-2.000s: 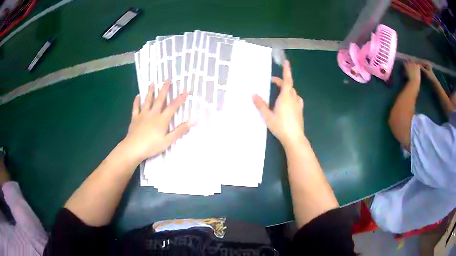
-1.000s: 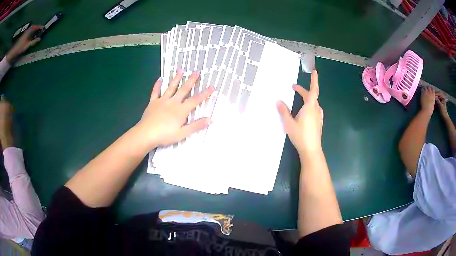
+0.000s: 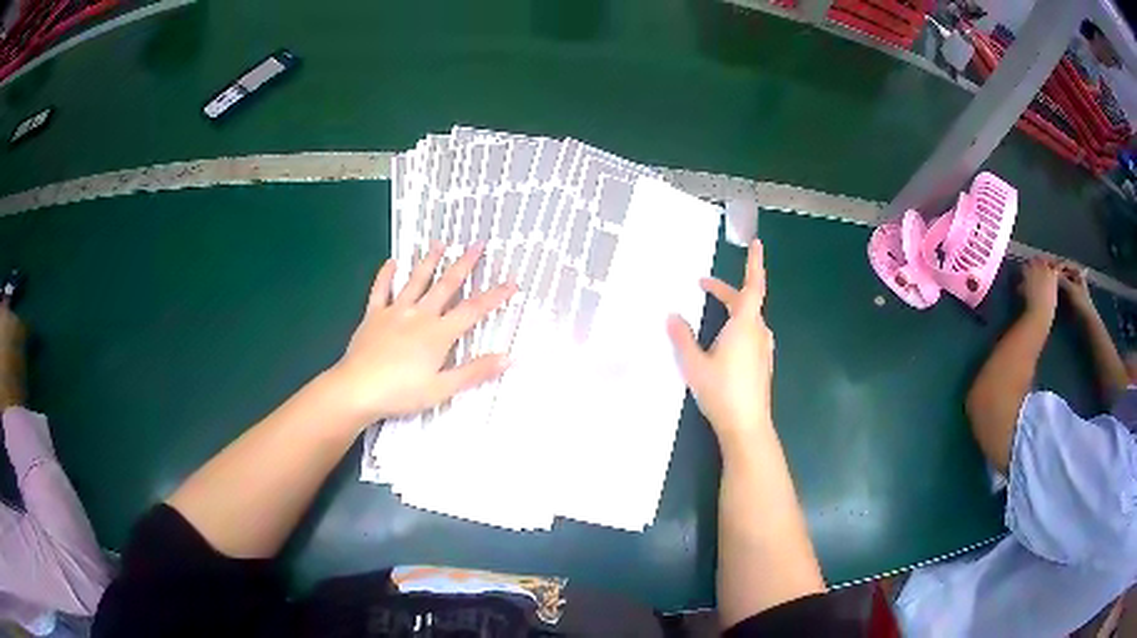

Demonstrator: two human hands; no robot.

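Observation:
Fanned white adhesive sheets [image 3: 524, 461] with rows of grey rectangles lie on the green bench in front of me, glaring white in their lower part. My left hand [image 3: 424, 330] rests palm down on their left side, fingers spread, holding nothing. My right hand [image 3: 733, 355] is at their right edge, thumb near the blank rightmost sheet and fingers apart. A small pale piece [image 3: 741, 222] shows at the tip of my right index finger, beside the sheets' top right corner; I cannot tell whether it touches the finger.
A handset [image 3: 249, 85] and a small dark item [image 3: 31, 125] lie beyond the pale strip [image 3: 287, 166]. A pink fan [image 3: 954, 243] stands right beside a grey post [image 3: 985, 119]. People's arms show at both sides. Red items [image 3: 879, 18] are at the back.
The view has shifted. My hands keep nearly the same place on the sheets. The left neighbour's hand, beyond the strip a second ago, has drawn back, and the handset it was at is gone from there.

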